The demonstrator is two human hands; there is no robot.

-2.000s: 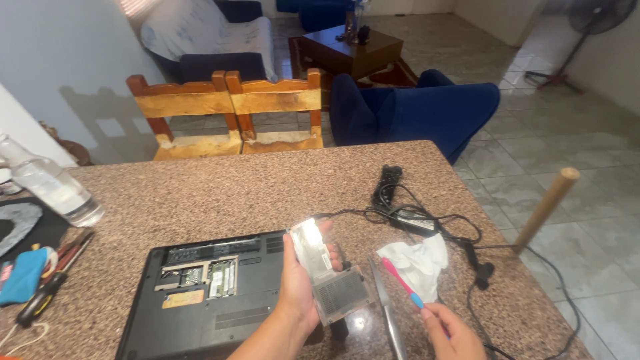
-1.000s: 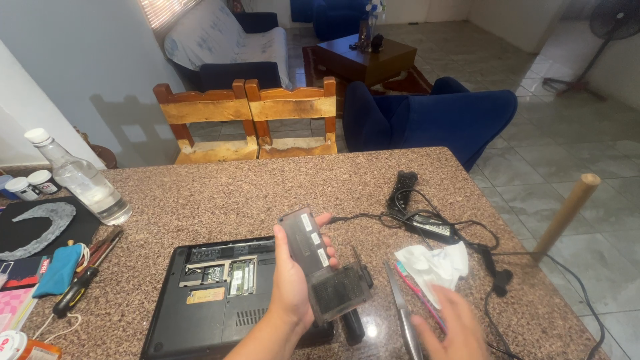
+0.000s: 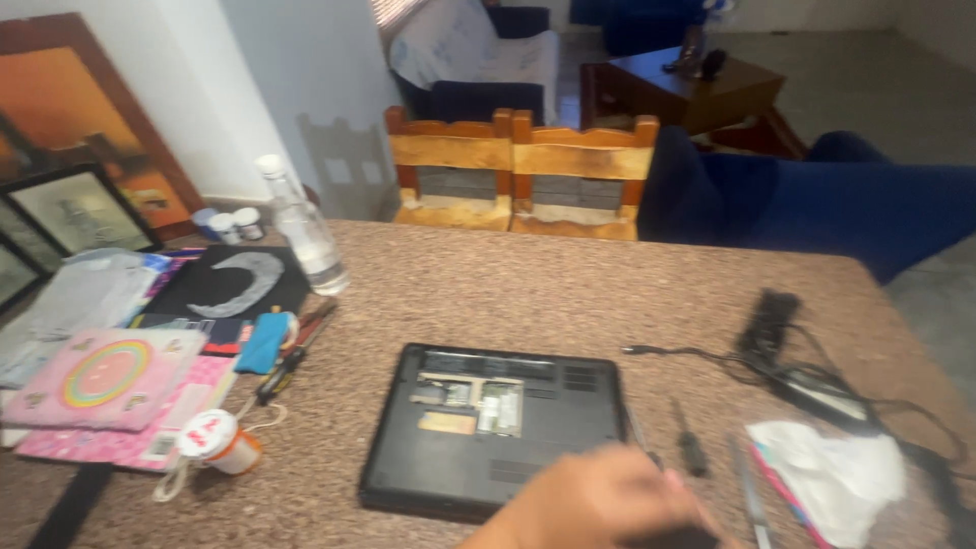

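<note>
An upturned black laptop (image 3: 457, 457) lies on the speckled stone tabletop, with open bays showing its inner parts. My left hand (image 3: 602, 496) is blurred over the laptop's lower right corner; a dark object shows under its fingers, too unclear to name. My right hand is not clearly seen. Right of the laptop lie a small dark screwdriver (image 3: 690, 450), a metal blade (image 3: 751, 496) and a crumpled white cloth or tissue (image 3: 831, 480) with a pink and blue stick along its edge.
A power adapter (image 3: 823, 396) with black cables lies at right. On the left are a clear glass bottle (image 3: 309, 236), a screwdriver (image 3: 282, 374), a blue pouch (image 3: 265, 343), an orange pill bottle (image 3: 229, 446) and a pink notebook (image 3: 107, 377). Wooden chairs (image 3: 583, 160) stand behind the table.
The view has swung left. My left hand, which held up a battery-like pack and a clear-cased part, is now low at the laptop's corner. My right hand has left the white cloth.
</note>
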